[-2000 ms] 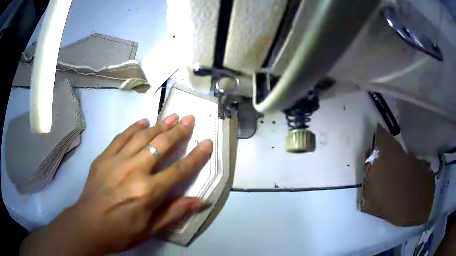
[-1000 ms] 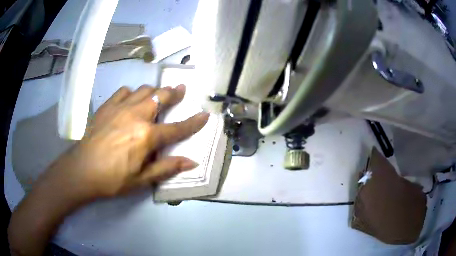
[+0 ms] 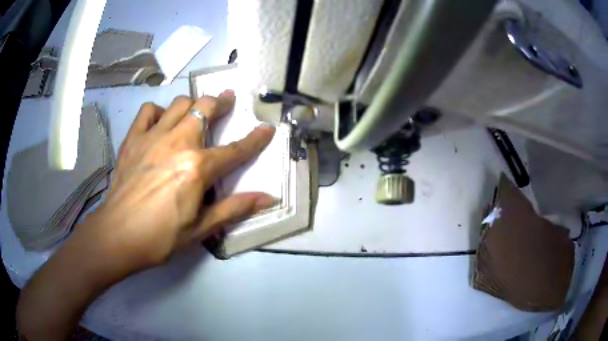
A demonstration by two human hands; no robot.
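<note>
My left hand (image 3: 167, 176) lies on the white template (image 3: 250, 170), fingers spread, pressing it from the left. The template lies on a beige fabric piece (image 3: 301, 214) that shows along its right and lower sides. The piece's right edge is at the presser foot (image 3: 298, 148), left of the shiny needle plate (image 3: 328, 163). The machine head hides the upper right of the piece. My right hand is not in view; a brownish shape at the lower right edge is too cut off to name.
A stack of beige pieces (image 3: 57, 180) lies left, brown pieces (image 3: 527, 250) right. Sewn flaps (image 3: 120, 56) and white paper (image 3: 181, 52) lie at the back left. A long white tube (image 3: 72, 86) hangs in front. Black snips (image 3: 509, 156) lie under the machine arm (image 3: 460, 126).
The fabric and template have turned under my left hand, and their lower end is now farther from me. The hand has stayed on the template. The view shifted and came back.
</note>
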